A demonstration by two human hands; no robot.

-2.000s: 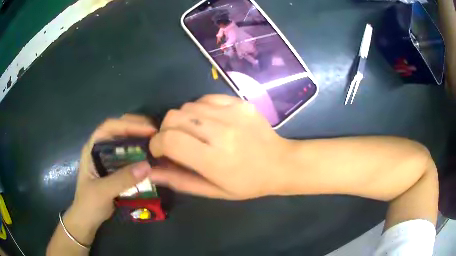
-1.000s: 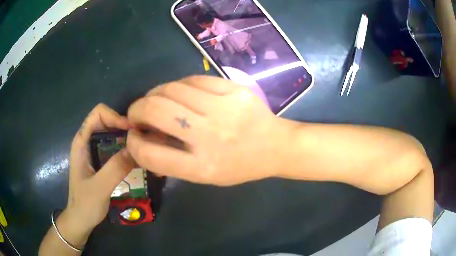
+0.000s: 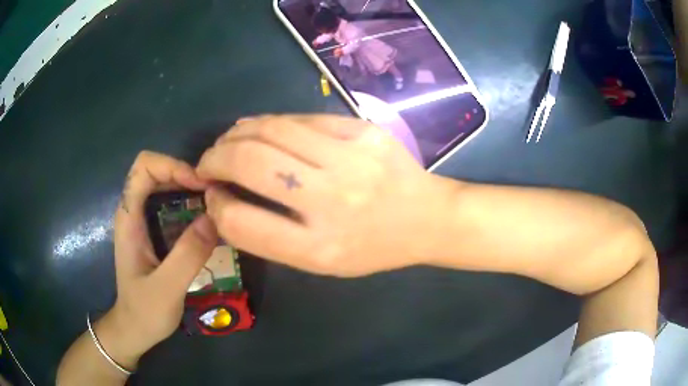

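Note:
The open phone unit (image 3: 223, 269) is held above the black mat, with its green and silvery board facing up. Its red end piece (image 3: 240, 308) with a gold speaker disc (image 3: 219, 317) points toward me. My left hand (image 3: 155, 260) grips the unit around its left side, thumb across the board. My right hand (image 3: 324, 192) reaches across from the right, its thumb and fingertips at the unit's upper edge beside my left fingertips. Whether a small part is between the right fingertips is hidden. The right hand covers the unit's upper right side.
A lit smartphone (image 3: 392, 64) lies beyond my right hand, a yellow scrap (image 3: 325, 85) beside it. Tweezers (image 3: 548, 87) lie at right. A dark blue box (image 3: 637, 71) stands at the upper right. A worn white edge (image 3: 47, 51) curves along the upper left.
Since two seconds ago, my right hand has moved slightly left and up, uncovering more of the board near the red end. In the last second, both hands and the unit shift slightly right in view.

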